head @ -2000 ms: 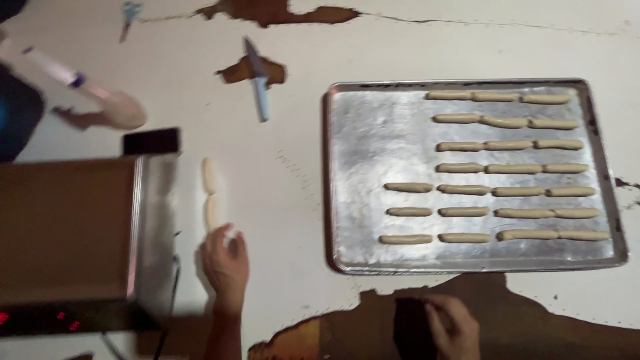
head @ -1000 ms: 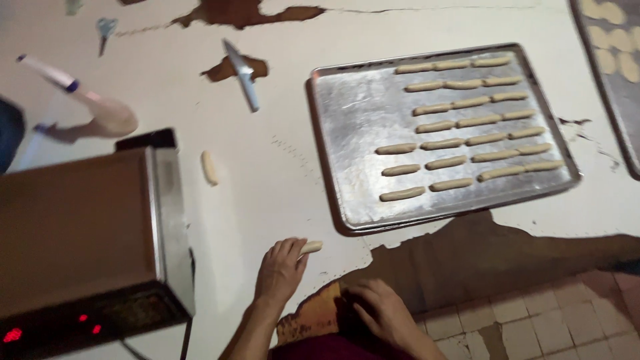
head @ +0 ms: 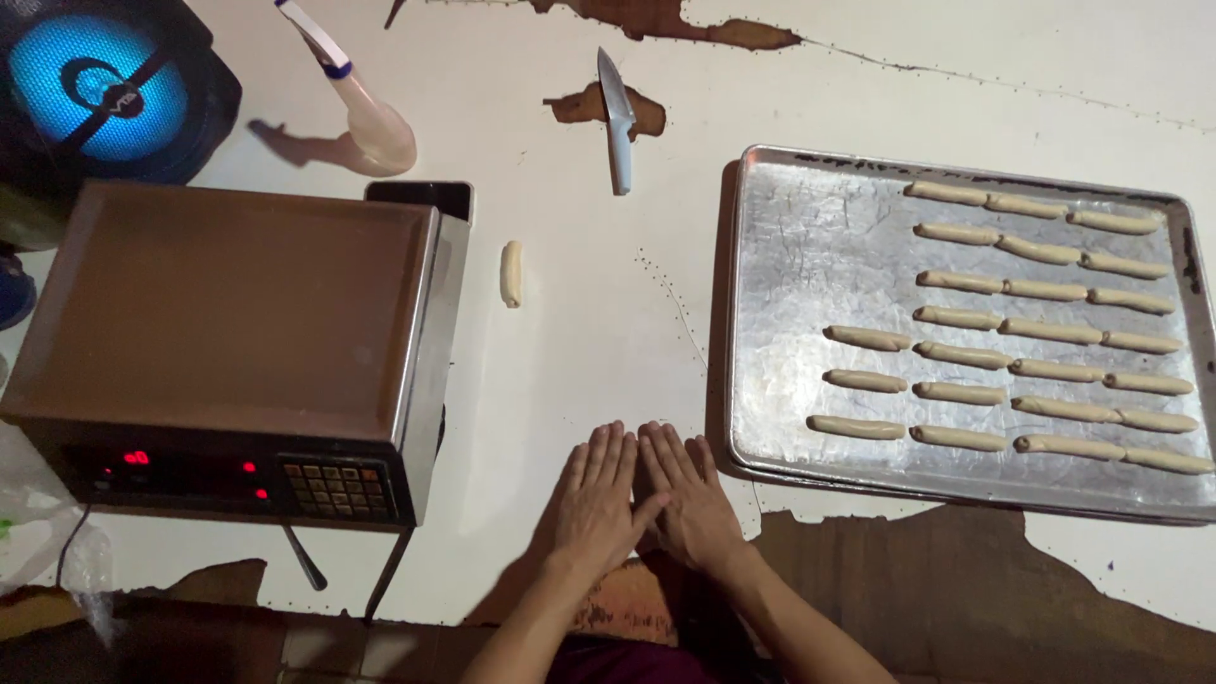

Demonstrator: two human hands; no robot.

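Note:
My left hand (head: 597, 508) and my right hand (head: 692, 503) lie palm down side by side on the white worn tabletop, fingers stretched out and neither closed in a grip. Whatever is beneath the palms is hidden. A short dough stick (head: 511, 274) lies alone above my left hand, beside the scale. On the right, a metal baking sheet (head: 774, 304) bears several rows of dough sticks (head: 959, 355), mostly toward its right side; its lower left corner is near my right hand.
A digital scale (head: 228, 313) with red lights stands on the left, a phone (head: 418, 198) behind it. A knife (head: 617, 142) lies at the top centre. A translucent bottle (head: 380, 133) and a speaker lit blue (head: 100, 90) are at upper left. The table's near edge (head: 855, 518) is ragged.
My left hand took one of two dough sticks from beside the scale and carried it toward the near edge; that stick is now out of sight. Both hands have come together, flat on the table.

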